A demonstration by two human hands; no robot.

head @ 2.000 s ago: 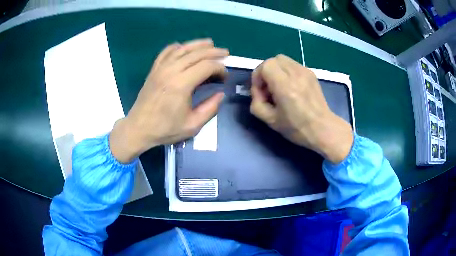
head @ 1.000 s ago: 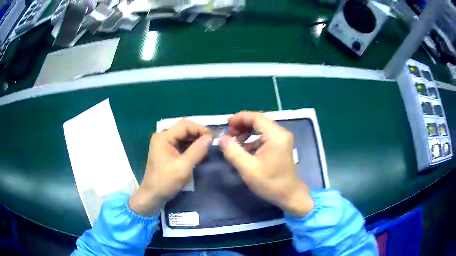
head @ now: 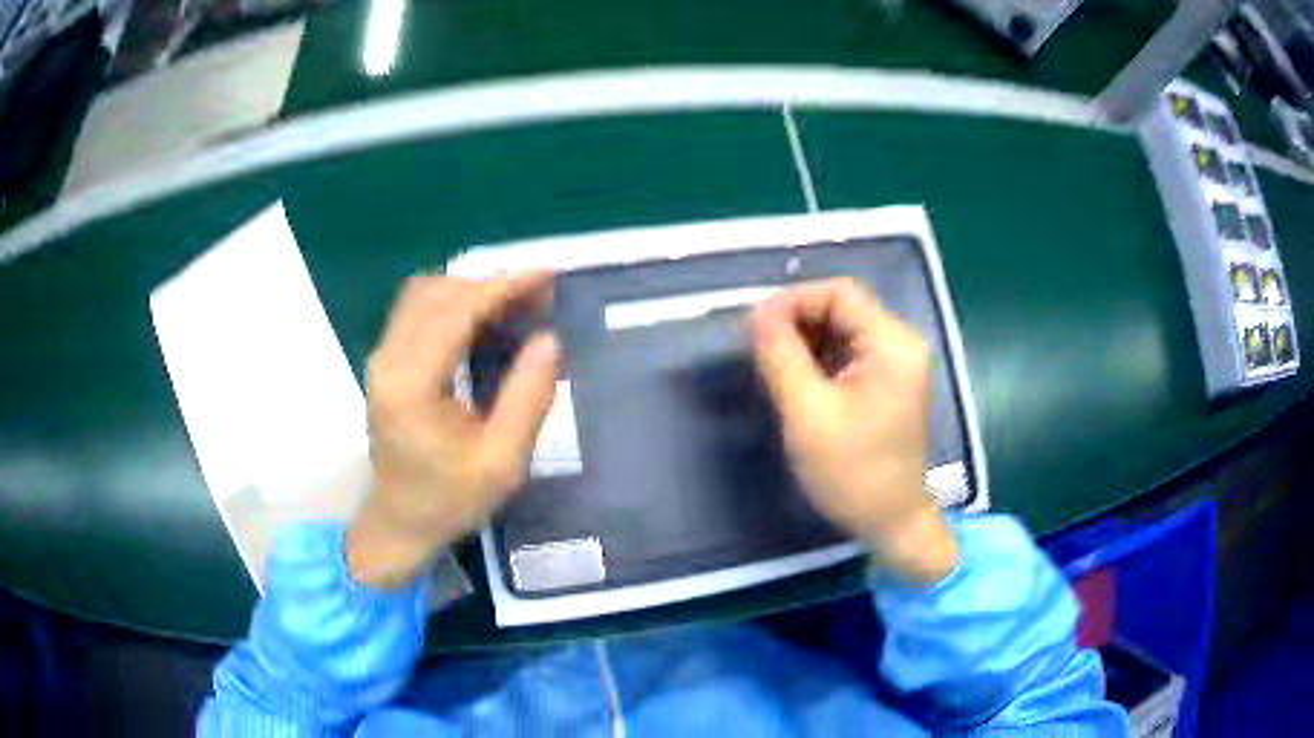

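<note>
A dark grey tablet back cover (head: pixel 677 476) lies inner side up in a white foam tray (head: pixel 692 231) in front of me. A long white adhesive strip (head: pixel 670 310) lies along its upper part. A white rectangular sticker (head: pixel 556 433) is near its left side, partly behind my left hand. My left hand (head: pixel 454 397) is over the cover's left side, thumb and fingers apart, with nothing seen between them. My right hand (head: pixel 850 404) is over the right part, thumb and index finger together at the strip's right end. It is blurred, and whether the fingertips hold anything cannot be told.
A long white liner sheet (head: pixel 267 375) lies left of the cover. A white board tray (head: pixel 1222 245) with small boards stands at the right. A pale rail (head: pixel 577 94) crosses behind, with a grey-beige sheet (head: pixel 180 108) beyond it. A blue bin (head: pixel 1189 577) is at lower right.
My hands were together at the cover's upper edge a second ago and are now apart, the right one further right. The long white strip now shows between them. The view has tilted down.
</note>
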